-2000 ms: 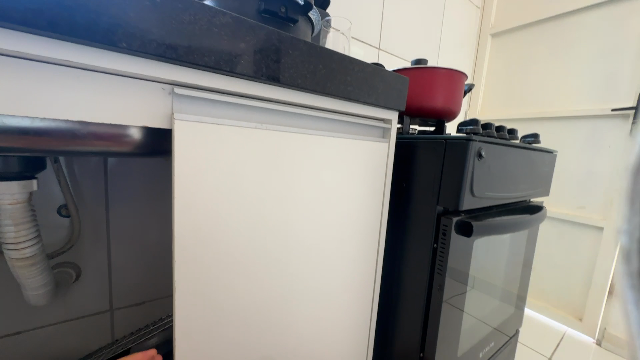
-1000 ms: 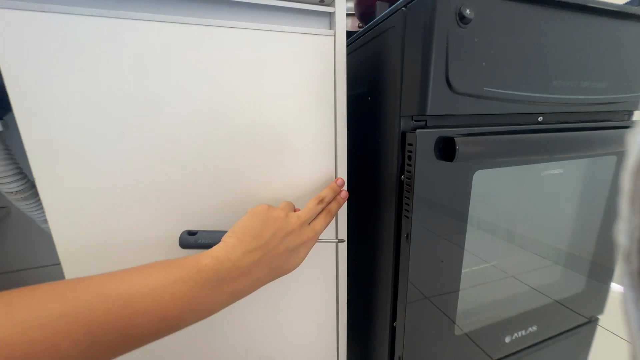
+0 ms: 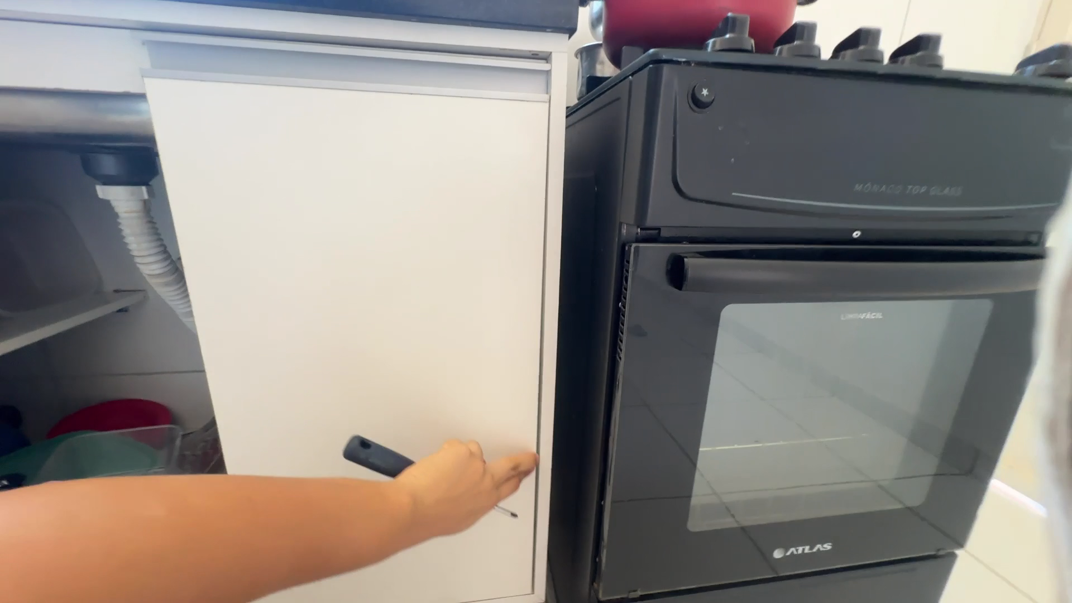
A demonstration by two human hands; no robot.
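Note:
My left hand (image 3: 452, 490) reaches in from the lower left, low in front of a white cabinet door (image 3: 360, 276). It holds a screwdriver with a dark handle (image 3: 377, 456), which sticks out at the upper left of the hand. The thin metal shaft (image 3: 506, 512) shows below the fingers, its tip pointing down and right. My extended fingertips are at the door's right edge, beside the narrow white side panel (image 3: 548, 335). The door looks closed. My right hand is not in view.
Right of the cabinet stands a black stove (image 3: 645, 167) with a red pot (image 3: 699, 25) on top. Left, an open space holds a ribbed drain pipe (image 3: 151, 243), a shelf (image 3: 67, 322) and plastic containers (image 3: 117, 452). A dark countertop (image 3: 335, 10) runs above.
My left hand, barely visible at the bottom two seconds ago, came to the door's right edge with the screwdriver and is now lower on the door. The shaft now slants downward. The view has shifted considerably.

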